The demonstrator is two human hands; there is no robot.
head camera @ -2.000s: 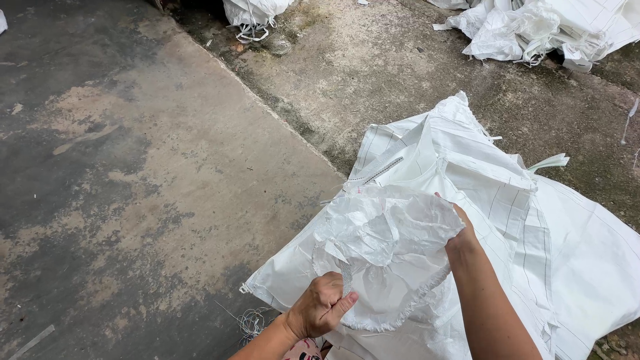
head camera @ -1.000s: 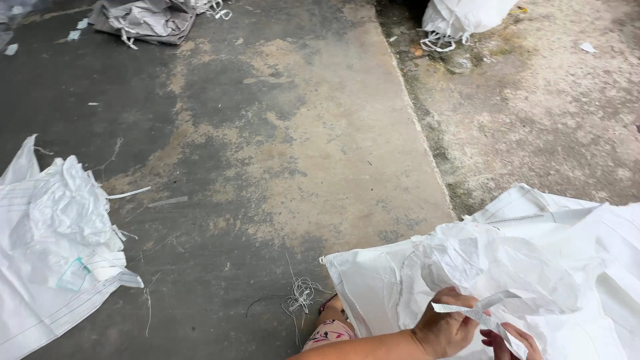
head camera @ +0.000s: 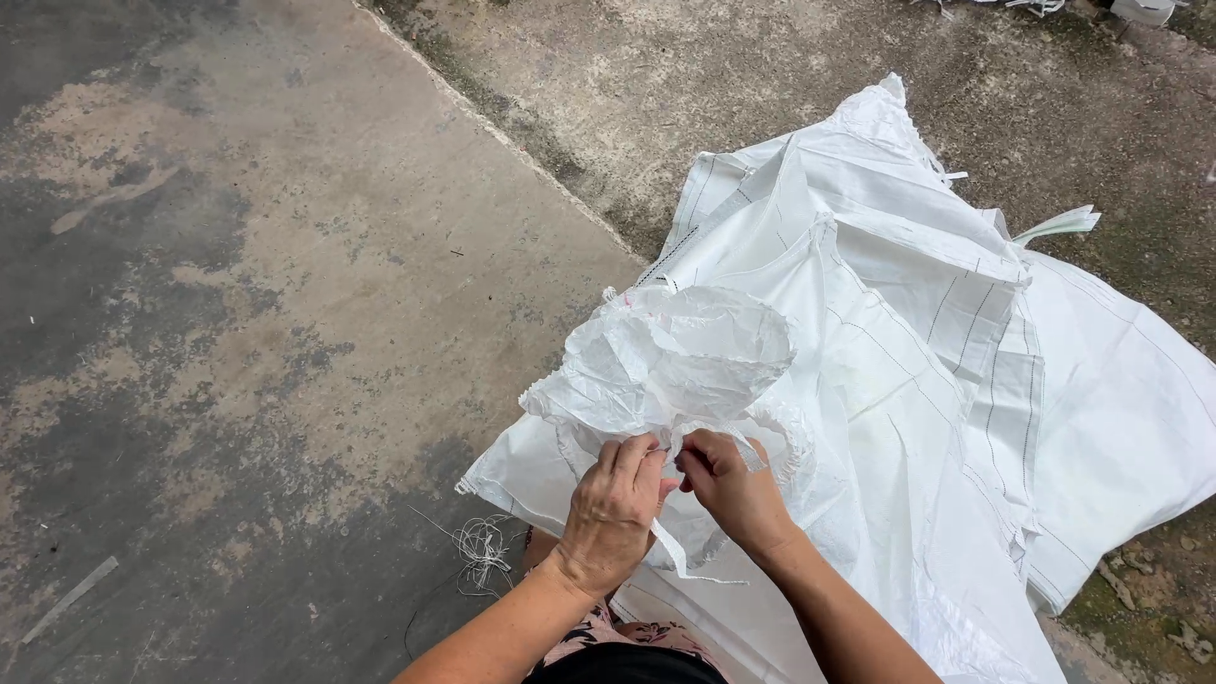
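Observation:
A large white woven plastic sack (head camera: 883, 380) with dashed dark stitching lies crumpled in front of me. Its thin round spout (head camera: 684, 351) is gathered at the neck, the frayed mouth spreading out above my hands. My left hand (head camera: 617, 503) pinches the gathered neck from the left. Close beside it, my right hand (head camera: 727, 480) grips a flat white tie ribbon (head camera: 676, 551) at the neck. One ribbon end hangs down below the hands, and a loop shows by the right fingers. The fingertips partly hide the crossing of the ribbon.
A tangle of thread (head camera: 482, 553) lies on the floor left of my legs. A flat strip (head camera: 69, 599) is at the lower left. Another white item with ties (head camera: 1145, 9) shows at the top right edge. A ridge (head camera: 503, 138) divides smooth floor from rough concrete.
Two seconds ago my hands held the spout spread wide; now they are together at its gathered neck. The view has swung left and back.

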